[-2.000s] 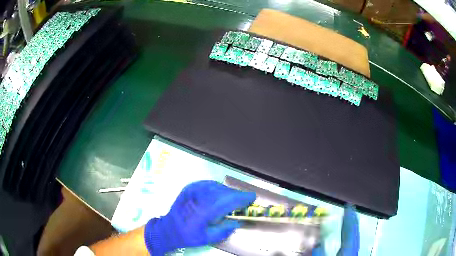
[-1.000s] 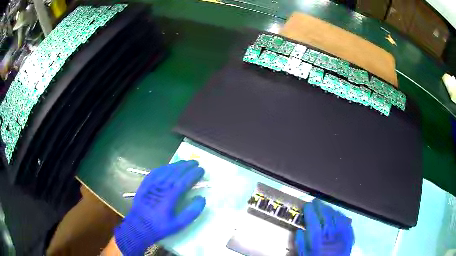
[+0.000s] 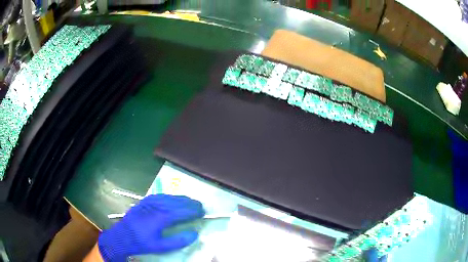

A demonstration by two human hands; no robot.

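My left hand (image 3: 154, 225), in a blue glove, is low over the pale-blue sheet, thumb and fingers apart. A thin white strip (image 3: 218, 216) shows beside its fingertips; the frame does not show it gripped. A long green panel strip (image 3: 392, 233) is at the lower right, solder side up and tilted, past the foam's near corner. My right hand (image 3: 373, 254) is mostly hidden under this strip and holds it; only a bit of blue glove shows. The silver metal plate (image 3: 272, 238) lies between my hands, shining brightly.
A black foam sheet (image 3: 287, 153) in front bears two rows of green boards (image 3: 313, 102) at its far side. A brown board (image 3: 328, 64) lies behind. Stacked black foam (image 3: 66, 123) with boards on top stands at left. White strips (image 3: 125, 194) lie left of my left hand.
The short panel piece with yellow and black parts no longer shows by the plate. A long green strip is now at the lower right with my right hand. The camera view has shifted.
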